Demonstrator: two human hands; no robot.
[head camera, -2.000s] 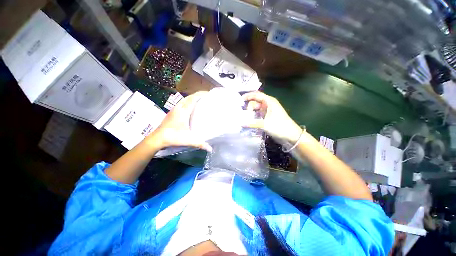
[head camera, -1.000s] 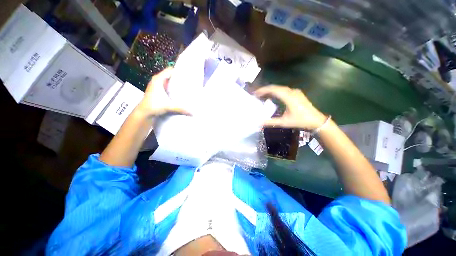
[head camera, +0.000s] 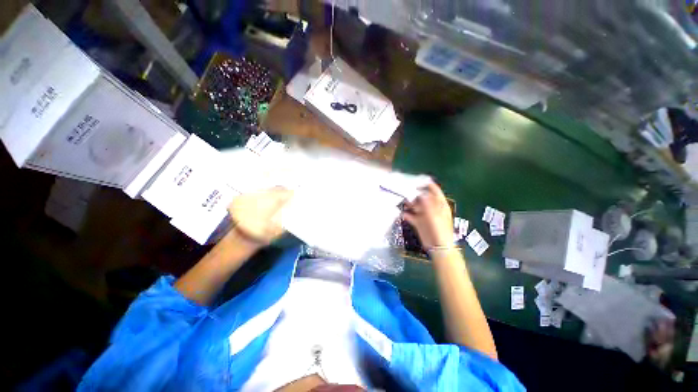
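A white box or folded carton piece, overexposed and blurred, lies between my two hands in front of my chest. My left hand holds its left side. My right hand holds its right edge with bent fingers. Shiny bubble wrap shows just below it. Whether anything is inside the white piece cannot be seen.
White product boxes stand at left. A parts tray and leaflets with a black cable picture lie ahead. Small cards, a white box and round devices are at right. Another person's hand shows far right.
The round white shape between my hands gave way to white sheets or flaps, now a flatter, blurred white piece. Both hands have moved lower, and my right forearm has swung inward.
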